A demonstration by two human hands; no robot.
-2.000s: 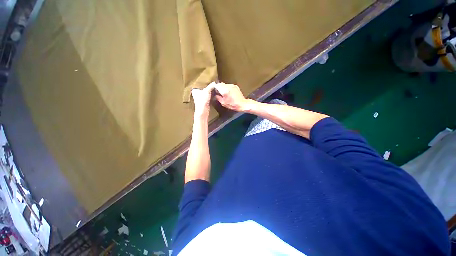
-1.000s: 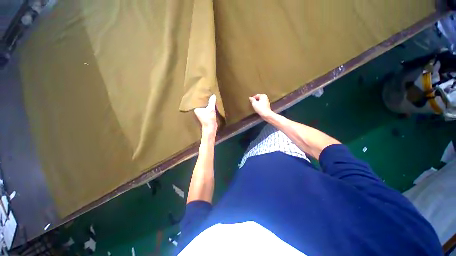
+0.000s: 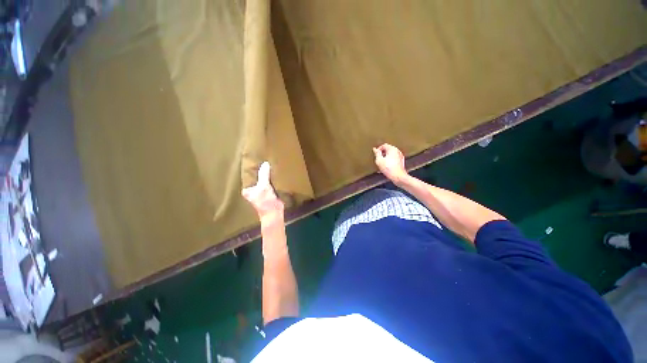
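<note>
Mustard fabric [image 3: 397, 78] covers most of the table, with its near edge along the worn wooden table edge [image 3: 489, 129]. A folded-back strip of the fabric [image 3: 257, 85] runs away from me in the middle. My left hand [image 3: 263, 193] grips the near end of this fold, thumb on top. My right hand [image 3: 389, 162] rests near the fabric edge to the right, fingers curled; whether it pinches the cloth is hard to tell. A darker band of fabric lies at the left.
White papers and scraps [image 3: 25, 234] lie at the table's left end. A bin [image 3: 610, 152] stands on the green floor [image 3: 539, 170] at right. A shoe [image 3: 617, 240] shows at the right. Pale cloth lies at the lower right. Scraps litter the floor.
My hands were together at the fold, then parted. My left hand has moved left with the fold, exposing more cloth beneath it. My right hand has let go of the fold and sits farther right.
</note>
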